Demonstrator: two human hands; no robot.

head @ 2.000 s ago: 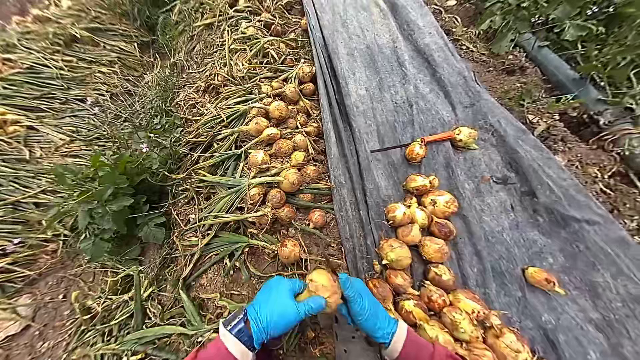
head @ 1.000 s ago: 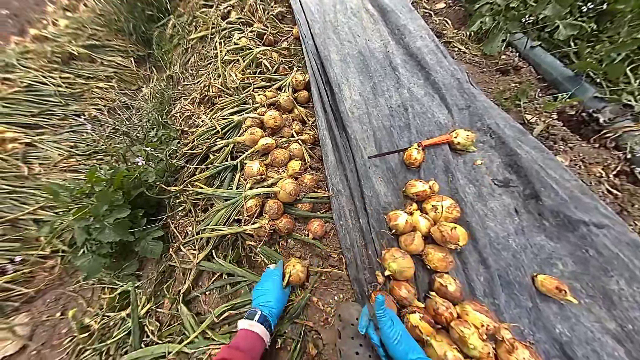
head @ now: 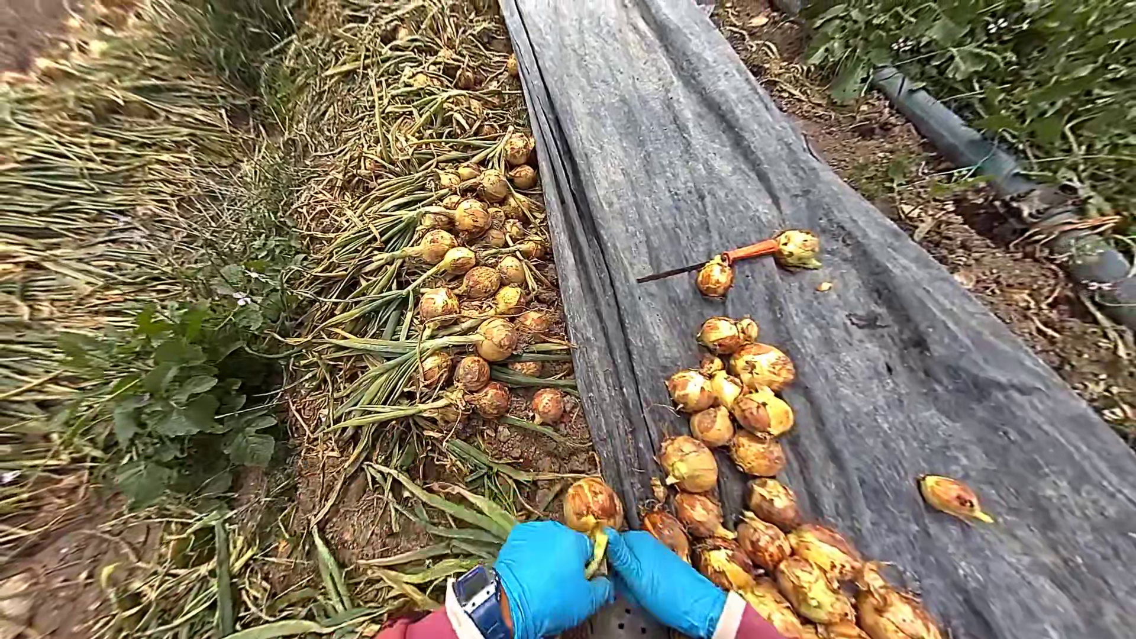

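Note:
At the bottom middle, my left hand (head: 550,572) in a blue glove is closed on the green neck of an onion (head: 593,504), whose bulb points away from me. My right hand (head: 667,579), gloved in blue too, meets it from the right, its fingertips on the same neck. Just right of my hands, topped onions (head: 759,457) lie in a long heap on grey ground-cover fabric (head: 887,390). Farther up the fabric rests a knife with an orange handle (head: 753,250), its dark blade behind a small onion (head: 715,277).
Left of the fabric, onions with long leaves (head: 470,284) lie in a row on soil. A leafy weed (head: 186,399) grows farther left. A lone onion (head: 951,497) sits on the fabric's right part. Beyond its right edge runs a hose or pipe (head: 958,133) beside green plants.
My left hand, out to the left with an onion one second ago, has come back beside my right hand. Both hands are now at an onion's neck.

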